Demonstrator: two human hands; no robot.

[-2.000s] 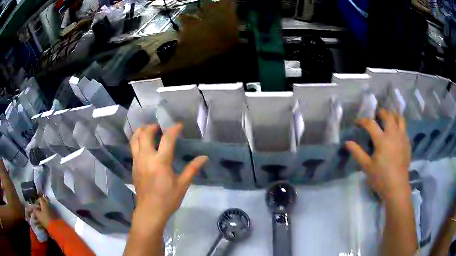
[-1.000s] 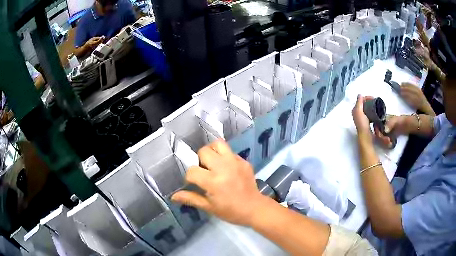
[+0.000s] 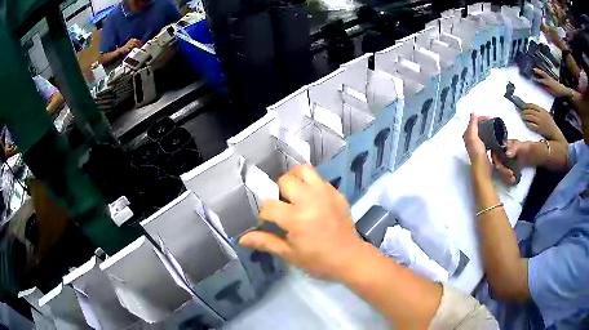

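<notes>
My right hand (image 3: 316,222) reaches in from the lower right, in a beige sleeve. Its fingers are bent over the top front edge of a blue-grey retail box (image 3: 248,258) in the row, with the thumb along the front wall; the fingertips are partly hidden. White flaps stand up at the box tops. Just beyond my forearm, a grey device (image 3: 376,222) lies on the bench beside a white protective bag (image 3: 413,251). My left hand is not in view.
The row of open boxes (image 3: 361,158) runs from lower left to upper right along the white bench (image 3: 429,187). At right, a person in a blue shirt holds a grey device (image 3: 494,135). A green post (image 3: 61,129) stands at left.
The view has turned right from the earlier head-on look at the row. My left hand has left the picture. In the last second, my right hand stays at the box edge.
</notes>
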